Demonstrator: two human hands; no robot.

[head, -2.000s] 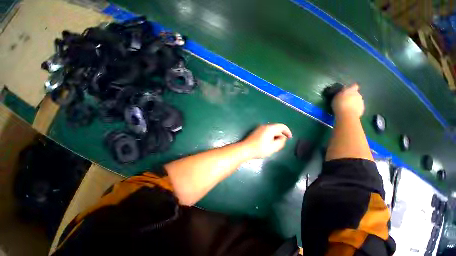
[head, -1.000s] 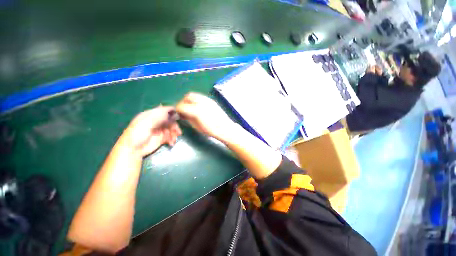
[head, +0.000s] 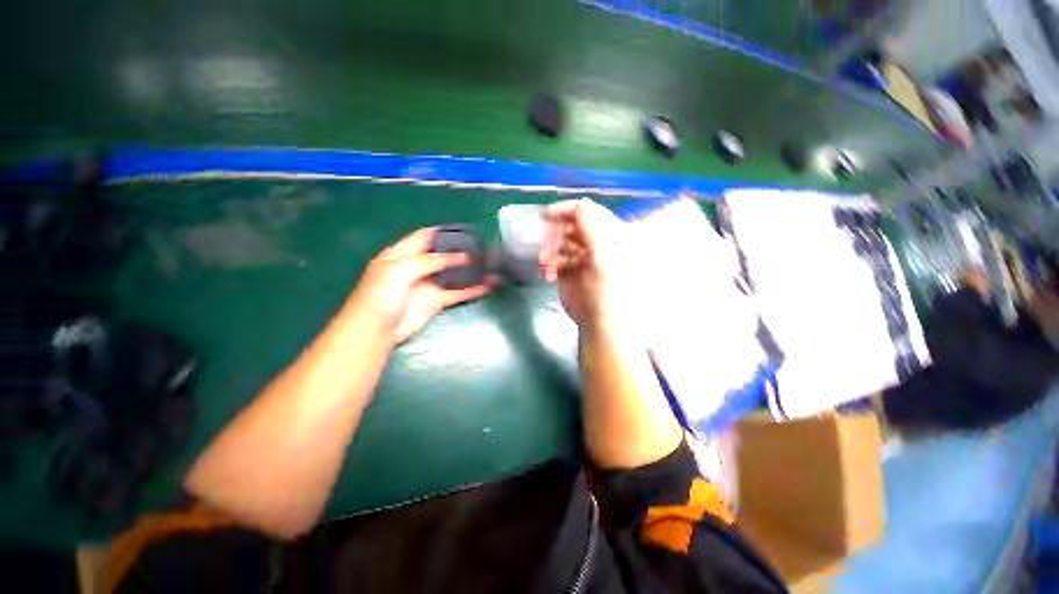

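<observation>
My left hand [head: 401,284] holds a black rounded pad or puck [head: 456,255] between its fingers above the bench. Whether it is a pad or a housing is too blurred to tell. My right hand [head: 575,261] holds a pale, translucent rounded piece [head: 525,238] at its fingertips, just right of the black piece. The view is blurred, so I cannot tell whether the two pieces touch.
Blurred black housings [head: 128,406] lie piled at left. Spaced round units [head: 663,135] sit on the green belt beyond the blue edge [head: 348,165]. A blue tray [head: 743,400] with white contents, a white sheet [head: 813,279] with black pads and a cardboard box [head: 809,482] are right. A person [head: 970,360] is at far right.
The view has shifted, bringing more of the left pile in. My hands, together before, are now slightly apart; a black piece shows in the left and a pale piece in the right.
</observation>
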